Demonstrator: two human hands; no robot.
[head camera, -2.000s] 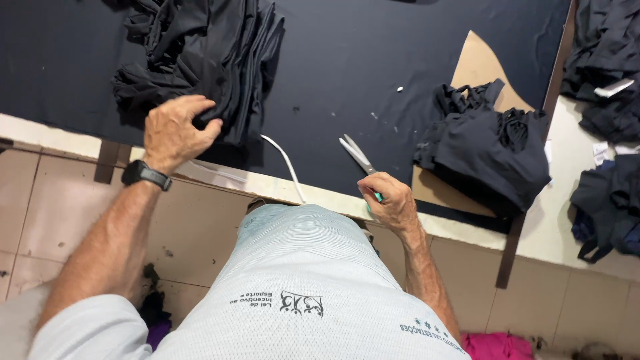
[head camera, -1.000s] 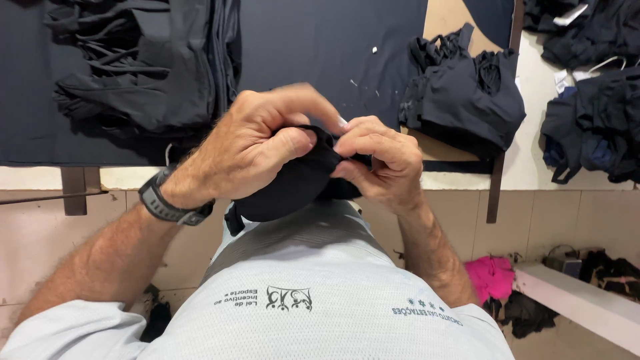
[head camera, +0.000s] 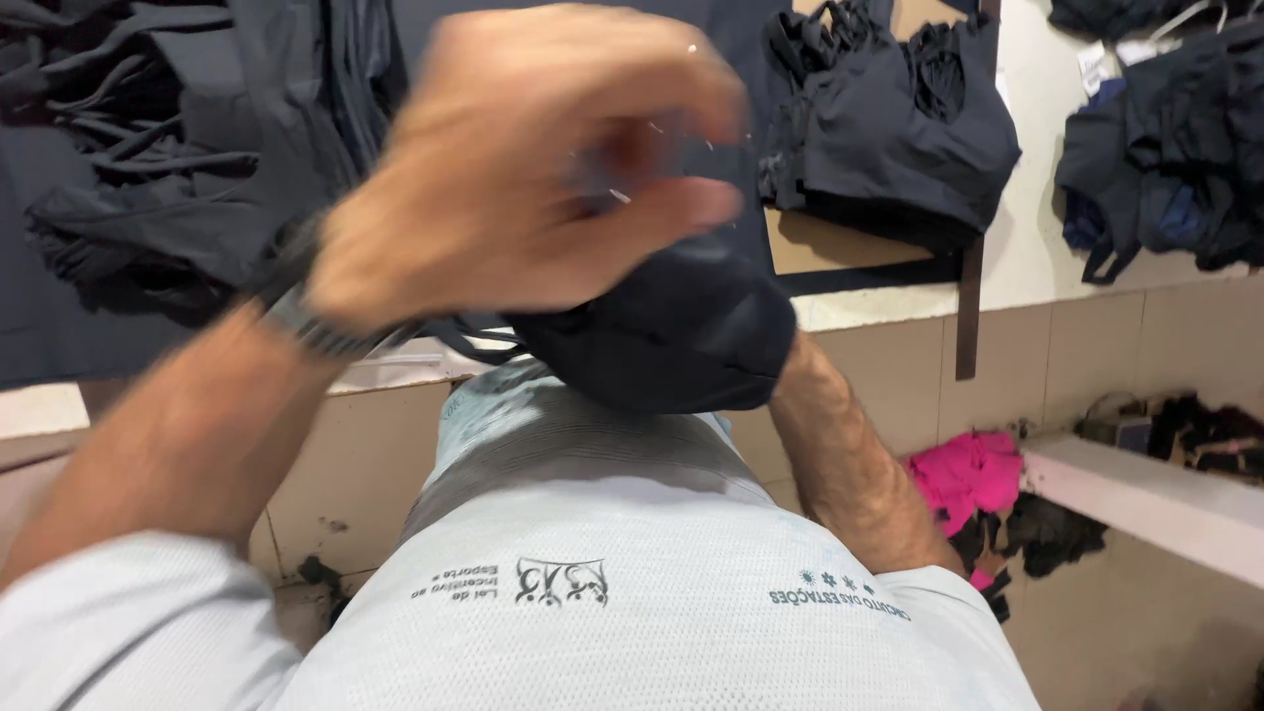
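Note:
My left hand (head camera: 543, 158) is blurred, raised over the table edge, with thumb and fingers apart and nothing seen between them; small bits of light thread or lint show around the fingertips. Just below it hangs a dark fabric garment piece (head camera: 671, 331) with a rounded edge and thin straps at its left. The dark fabric covers my right hand, of which only the wrist and forearm show, so its fingers are hidden. The scissors are not visible in this view.
A pile of dark garments (head camera: 148, 148) lies on the table at left. At right, a folded dark garment stack (head camera: 889, 138) rests on brown cardboard (head camera: 839, 242). More dark garments (head camera: 1165, 158) lie farther right. Pink fabric (head camera: 968, 474) and dark scraps (head camera: 1052, 533) are low at right.
Two seconds ago my right hand held scissors and my left touched the left pile. A second ago both hands pinched the dark piece; my left hand has since come off it.

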